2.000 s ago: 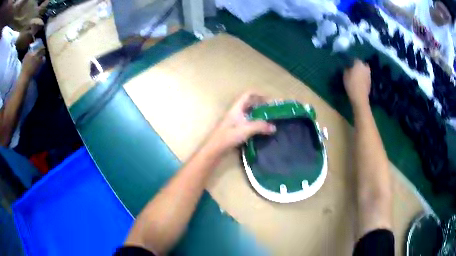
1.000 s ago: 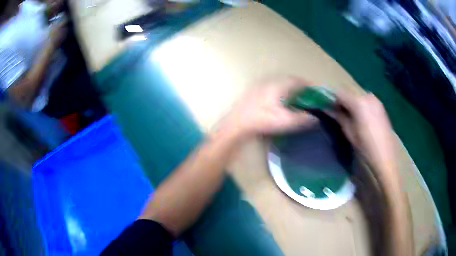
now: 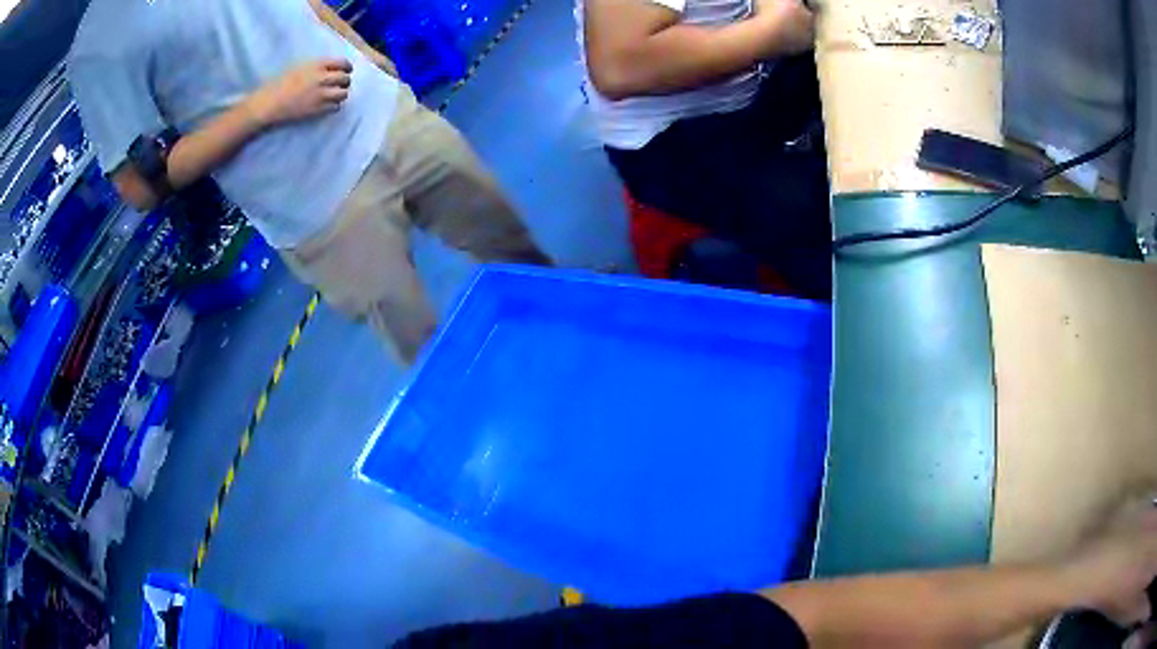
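My left hand (image 3: 1127,564) is at the lower right edge of the picture, blurred and partly cut off. A small part of the car body shell (image 3: 1081,631), dark with a pale rim, shows just below the hand in the bottom right corner. The rest of the shell is out of the picture. Whether my fingers grip it cannot be told. My right hand is not in view.
A large blue plastic bin (image 3: 634,437) lies left of the green bench edge (image 3: 907,418). Tan cardboard (image 3: 1078,380) covers the bench at right. A phone (image 3: 971,159) and black cable (image 3: 939,231) lie further back. One person stands beyond the bin; another sits at the bench.
The view has swung left, so the bin and people fill it and the shell is nearly out at the right. Both hands were at the shell a second ago; my right hand has left the picture.
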